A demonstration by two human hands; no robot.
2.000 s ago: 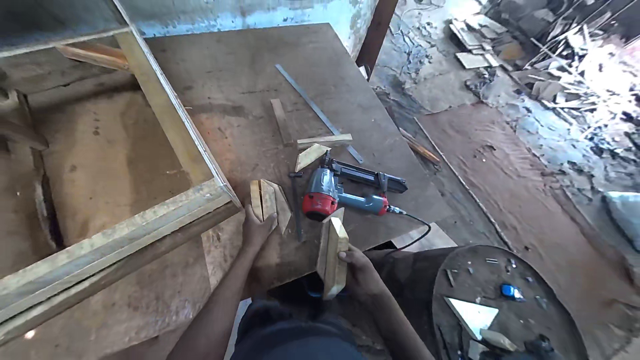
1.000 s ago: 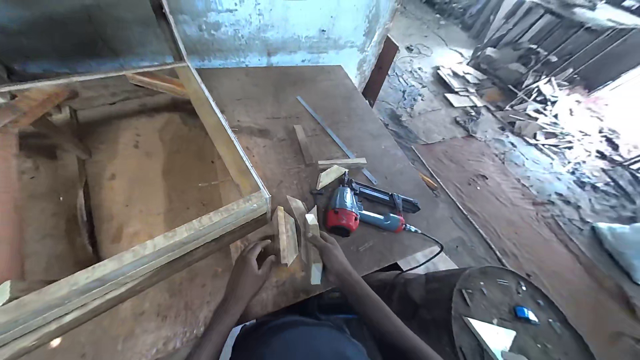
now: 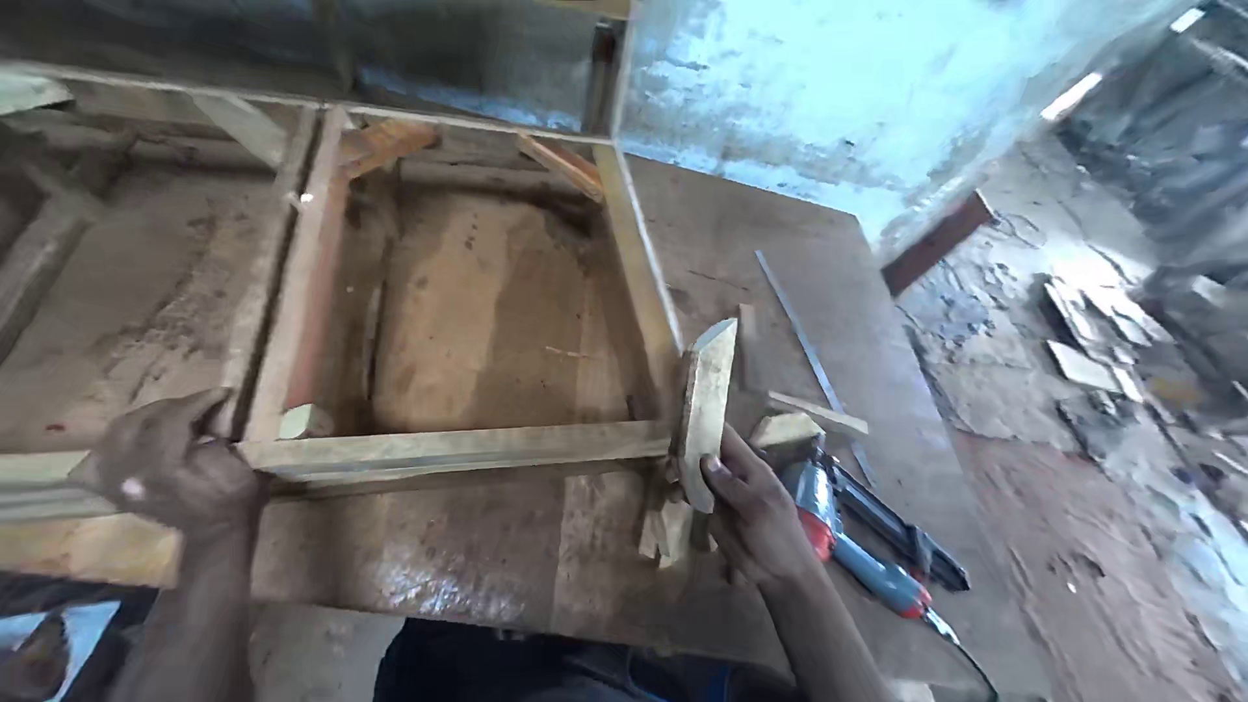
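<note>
My left hand is at the near rail of a wooden frame, beside the joint with a cross rail; whether it grips the rail is unclear. My right hand holds a short wood block with angled ends, upright at the frame's near right corner. Other short blocks lie just below it on the table. Right of that hand rests a red and grey pneumatic nailer, close to an angled wood offcut. A small block end shows in the frame's inner corner.
A steel ruler and thin wood strips lie on the wooden table. The nailer's hose runs off the near edge. A blue painted wall stands behind; wood scraps litter the floor at right.
My left hand has moved left from the short blocks to the frame's near rail. My right hand has a block raised at the frame's corner. The view has swung left.
</note>
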